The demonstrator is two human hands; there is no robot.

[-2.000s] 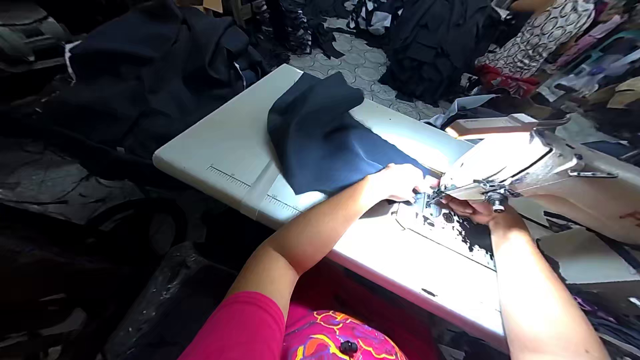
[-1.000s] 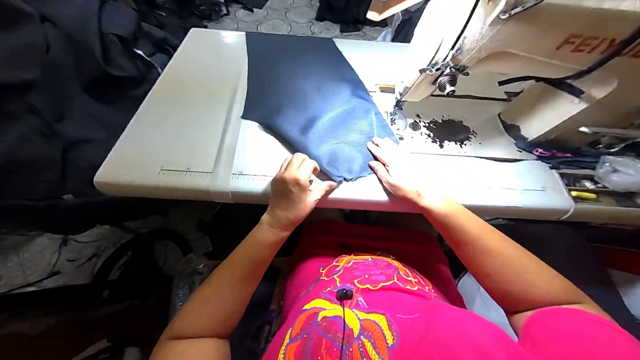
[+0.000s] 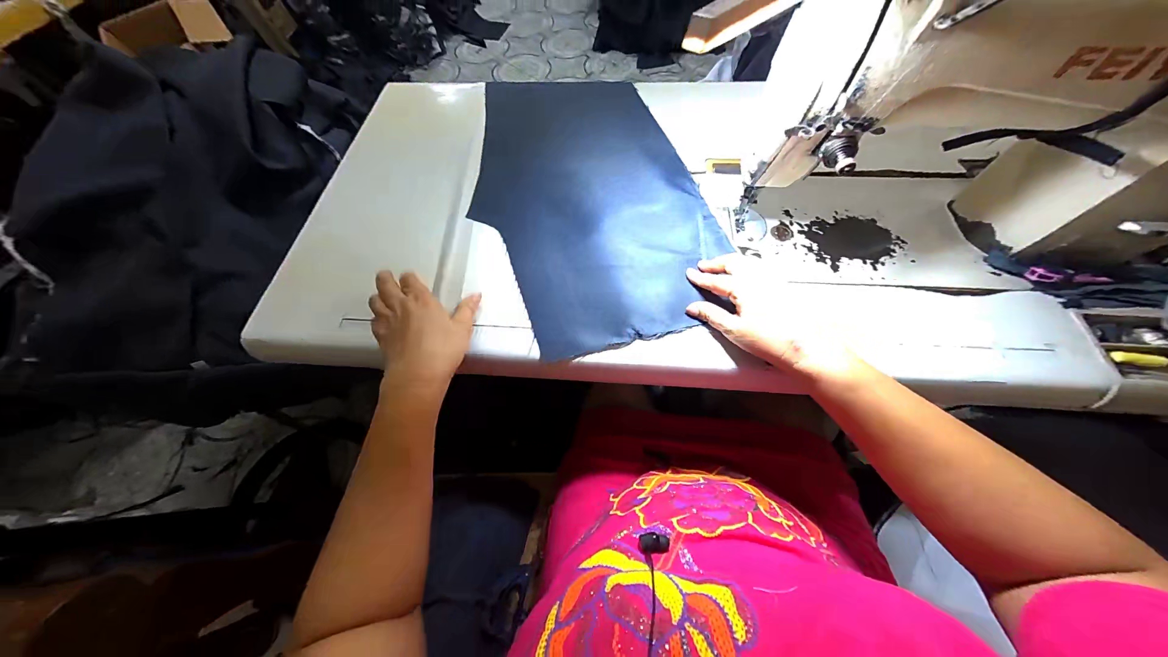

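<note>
A dark navy fabric panel (image 3: pixel 593 210) lies flat on the white sewing machine table (image 3: pixel 365 219), its lower edge near the table's front edge. My right hand (image 3: pixel 748 310) rests at the panel's lower right corner, its fingertips on the cloth, thumb and fingers apart. To the left of the panel, my left hand (image 3: pixel 420 324) touches the bare tabletop with its fingers spread and holds nothing. The industrial sewing machine's needle and presser foot (image 3: pixel 744 214) stand just beyond the panel's right edge, above my right hand.
Dark lint (image 3: pixel 849 239) is heaped on the machine bed right of the needle. The machine's arm (image 3: pixel 1004 64) overhangs the right side. A large pile of black cloth (image 3: pixel 173 201) lies left of the table. Small items sit in a tray (image 3: pixel 1131 342) at the far right.
My left hand has let go of the panel's lower edge and moved left onto the tabletop. The panel, bunched near the needle two seconds ago, now lies spread out. The view has shifted.
</note>
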